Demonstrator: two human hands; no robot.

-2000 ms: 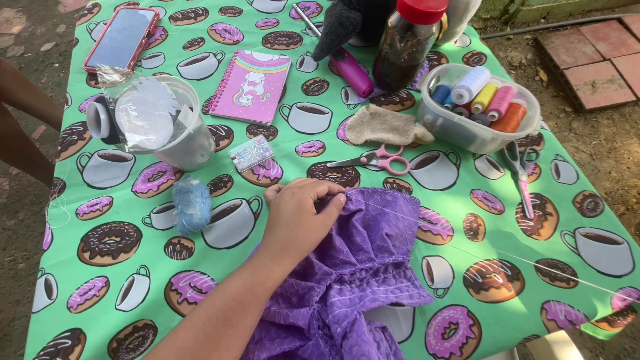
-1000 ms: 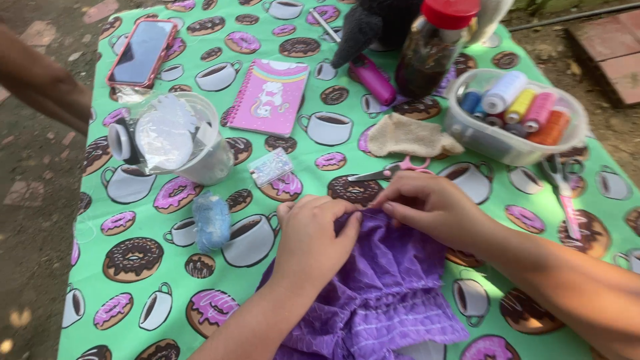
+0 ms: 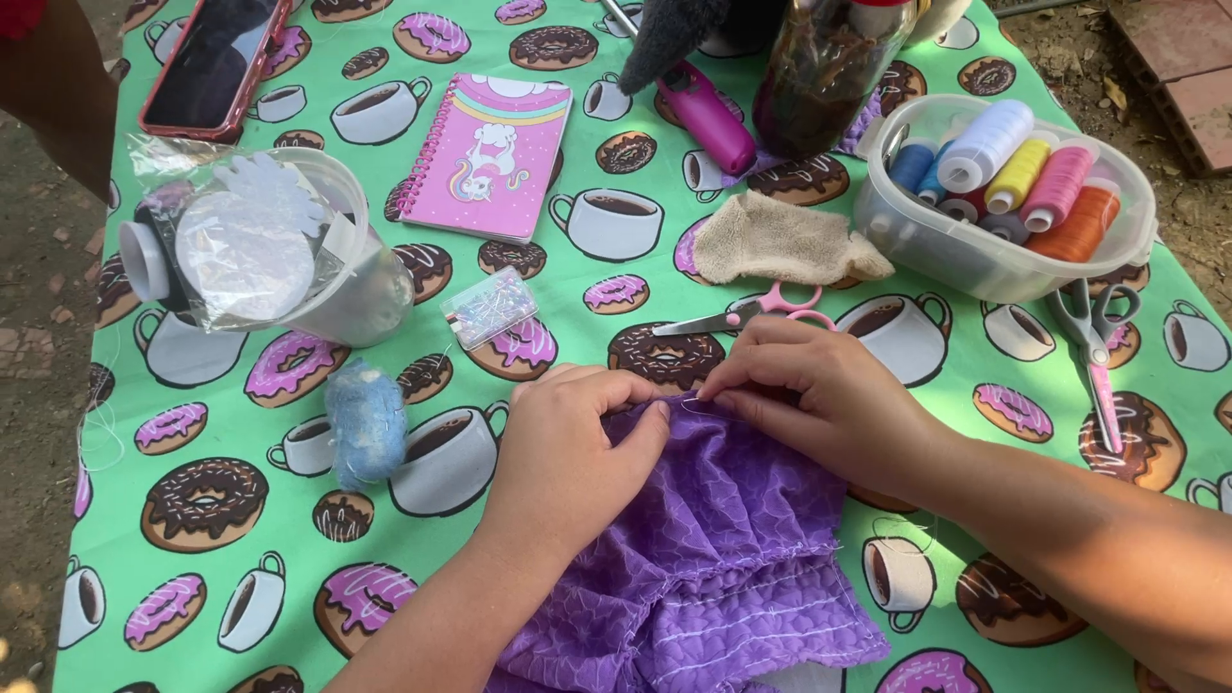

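Note:
Purple gathered fabric with pale stitch lines [image 3: 731, 539] lies at the front of the table. My left hand [image 3: 582, 448] pinches its top edge between thumb and fingers. Close beside it on the right, the thumb and forefinger of my right hand [image 3: 818, 395] are closed at the same edge, where a small bit of a needle [image 3: 689, 398] shows; how much of it is under the fingers is hidden. Pink-handled scissors [image 3: 698, 325] lie just behind my right hand. A clear box of pins [image 3: 491, 308] and a blue fabric pincushion [image 3: 366, 425] are left of my left hand.
A plastic tub of thread spools [image 3: 1001, 260] and grey-handled snips [image 3: 1092, 337] are on the right. Behind are a beige cloth [image 3: 780, 241], a glass jar [image 3: 828, 77], a magenta tool [image 3: 707, 120] and a notebook [image 3: 491, 159]. A plastic cup [image 3: 371, 289] and phone [image 3: 217, 67] stand left; a person's limb is beyond.
My right hand, out of view two seconds ago, came in from the right to the fabric's top edge by one second ago and remains there. My left hand stays on that edge.

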